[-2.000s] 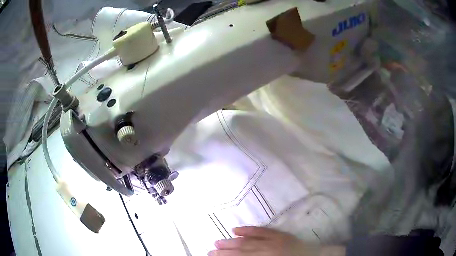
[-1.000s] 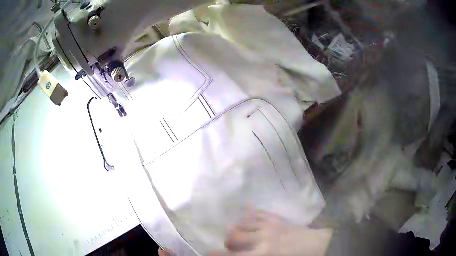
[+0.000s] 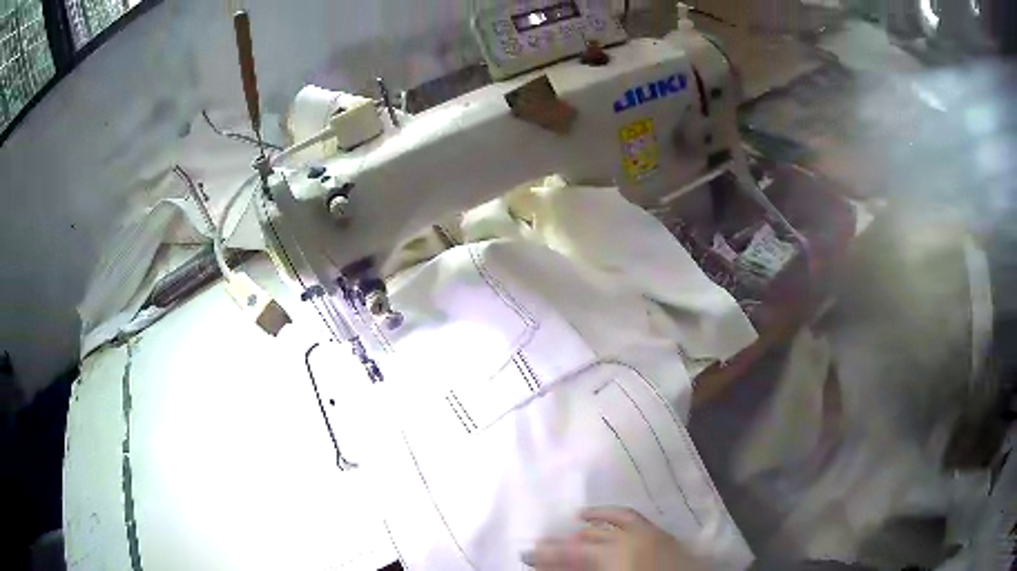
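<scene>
The white garment piece (image 3: 558,335) with dark double stitch lines lies on the machine table, from under the sewing head to the front edge. A patch pocket outline (image 3: 507,301) shows on it. The presser foot and needle area (image 3: 368,359) is in bright light at the garment's left edge; whether it touches the cloth cannot be told. My right hand (image 3: 613,541) lies on the cloth at the bottom, slightly blurred and cut off by the picture's edge, with nothing seen gripped in it. My left hand is not in view.
The JUKI machine arm (image 3: 468,145) crosses above the cloth, with a control panel (image 3: 546,34) behind it. A brown-handled tool (image 3: 248,78) stands on the head. The sewing lamp end (image 3: 262,312) hangs left of the needle. White pieces (image 3: 145,262) are heaped behind left.
The view has shifted and now shows the whole arm and control panel. The cloth's lower part has been spread out flatter since the first frame. Fingertips at the bottom edge one second ago are gone.
</scene>
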